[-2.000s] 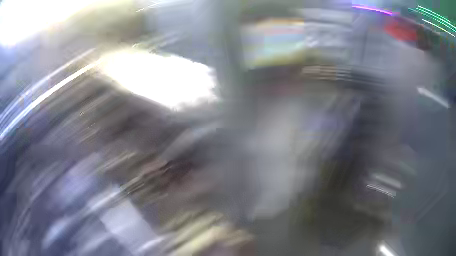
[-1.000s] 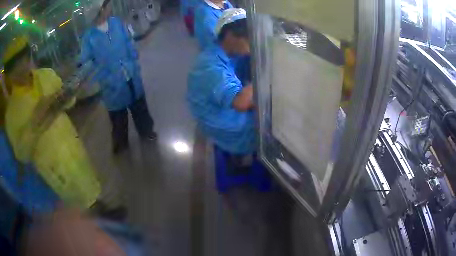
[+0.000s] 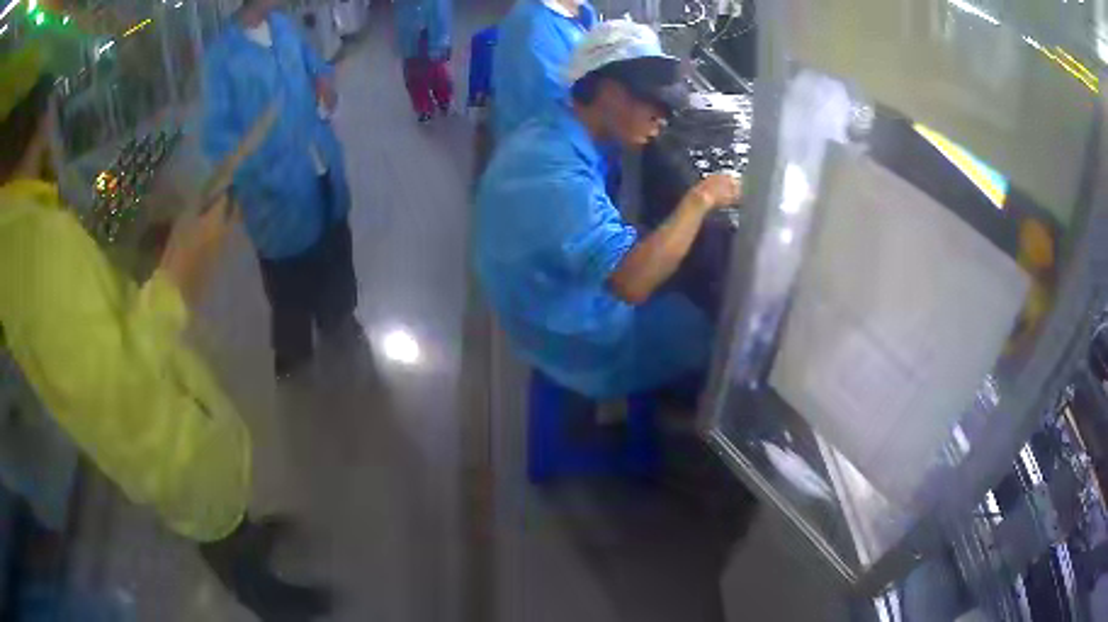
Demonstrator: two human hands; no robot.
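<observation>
Neither of my hands can be made out. A silver-framed machine door or panel (image 3: 729,352) stands tilted nearest in front, on the right, with a pale sheet (image 3: 893,316) on it. A yellow and blue patch, possibly a screen (image 3: 966,164), shows beside the sheet. Bright metal rails (image 3: 1033,486) of the machine show blurred behind the panel at the lower right. Whether a hand touches the panel cannot be seen.
A person in yellow (image 3: 134,377) stands at the left, holding a flat tan board (image 3: 249,148). A person in blue (image 3: 273,146) stands behind. A person in blue with a white cap (image 3: 547,267) sits on a blue stool (image 3: 589,431) by the panel. Glossy aisle floor (image 3: 407,243) lies between.
The view has steadied and shifted; the panel looks larger, with less of the rails showing. The blurred skin-coloured shape at the lower left is gone. The seated person's arm shows more fully.
</observation>
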